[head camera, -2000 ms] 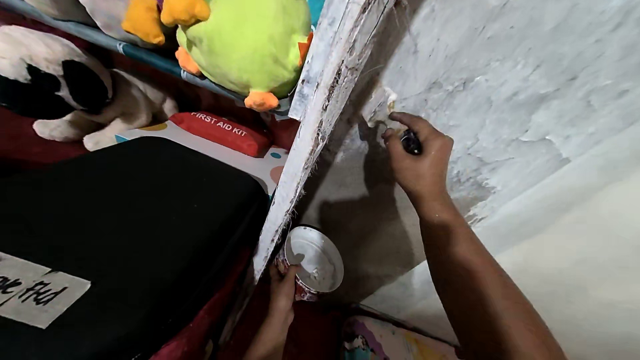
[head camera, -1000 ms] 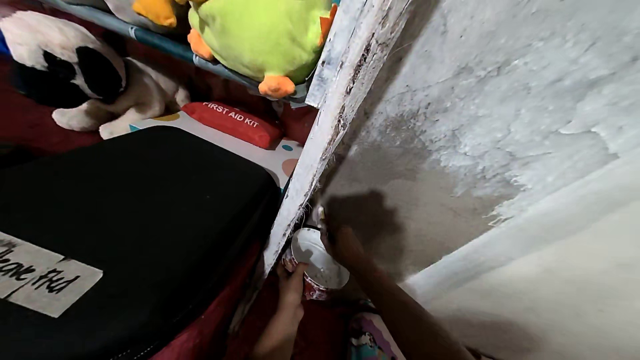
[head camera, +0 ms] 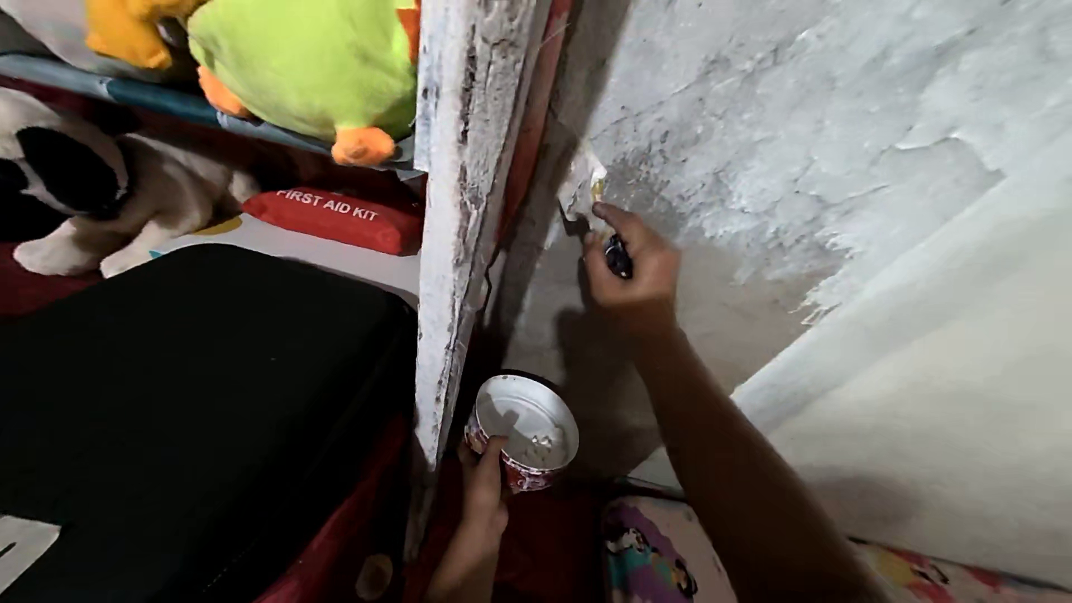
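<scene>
My right hand (head camera: 636, 264) grips the dark handle of a paintbrush (head camera: 598, 182), whose whitish tip is at the grey wall (head camera: 737, 276) close to the wooden post. White paint covers the upper part of that wall unevenly, with a ragged lower edge. Below, my left hand (head camera: 484, 494) holds a round paint can (head camera: 528, 431) by its near side, thumb at the rim. Some white paint shows inside the can, which is tilted towards the camera.
A rough white-painted wooden post (head camera: 456, 209) stands left of the wall. Beyond it are a black case (head camera: 193, 402), a red first aid pouch (head camera: 335, 219), a black-and-white plush dog (head camera: 159, 184) and a green plush toy (head camera: 310, 67) on a shelf. A patterned item (head camera: 653, 548) lies below.
My right hand was at the can one second ago and is now up at the wall with the brush. My left hand still holds the can.
</scene>
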